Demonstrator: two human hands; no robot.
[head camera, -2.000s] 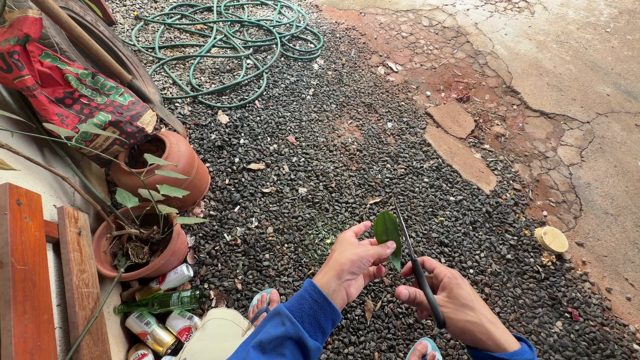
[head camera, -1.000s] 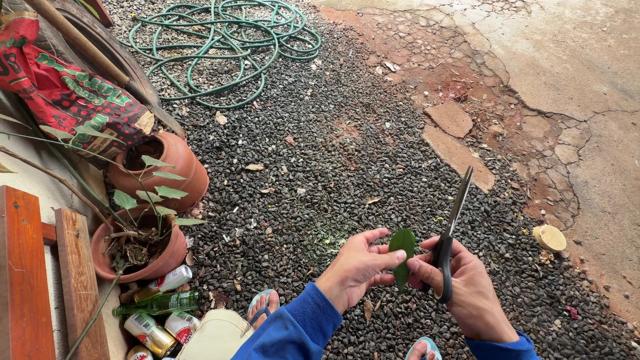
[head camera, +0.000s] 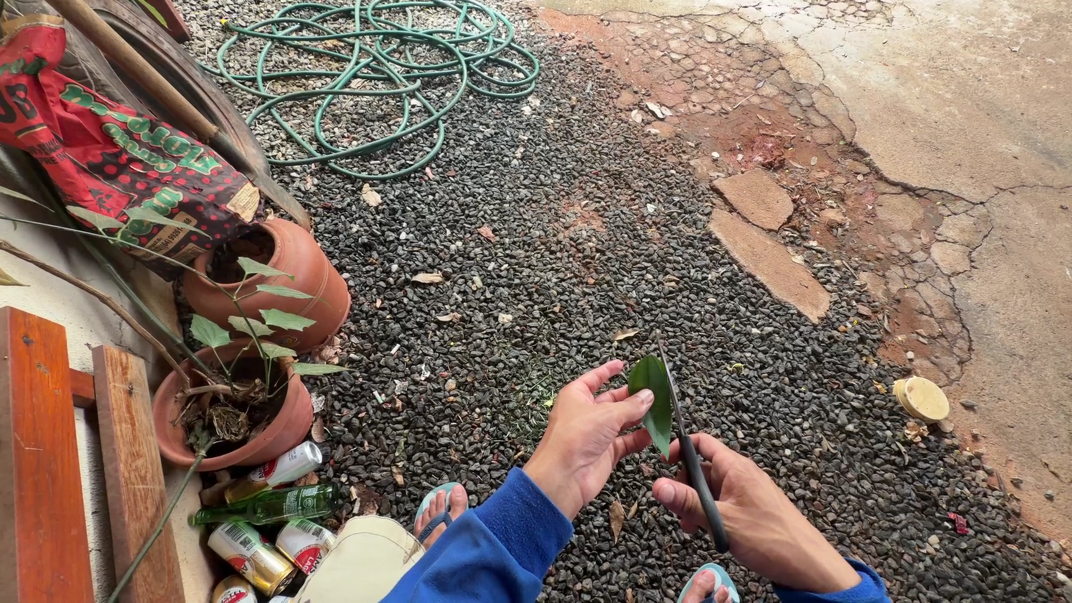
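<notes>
A green leaf (head camera: 651, 392) is pinched between the thumb and fingers of my left hand (head camera: 589, 425), low in the middle of the head view. My right hand (head camera: 737, 502) grips black-handled scissors (head camera: 677, 394) just to the right of the leaf. The scissors' blades point up and away along the leaf's right edge; seen nearly edge-on, they do not show whether they are apart. Blue sleeves cover both wrists. Small green bits (head camera: 536, 394) lie on the dark gravel beyond my left hand.
Terracotta pots (head camera: 322, 297), a red soil bag (head camera: 126, 159), a green glass bottle (head camera: 276, 505) and several cans (head camera: 251, 557) are at left, beside a wooden frame (head camera: 138, 477). A green hose (head camera: 377, 84) lies coiled beyond. Cracked concrete (head camera: 946, 92) borders the gravel at right.
One second ago the scissors stood tilted to the right, apart from the leaf; now they lie alongside its right edge. My left hand still holds the leaf, now raised slightly to the left.
</notes>
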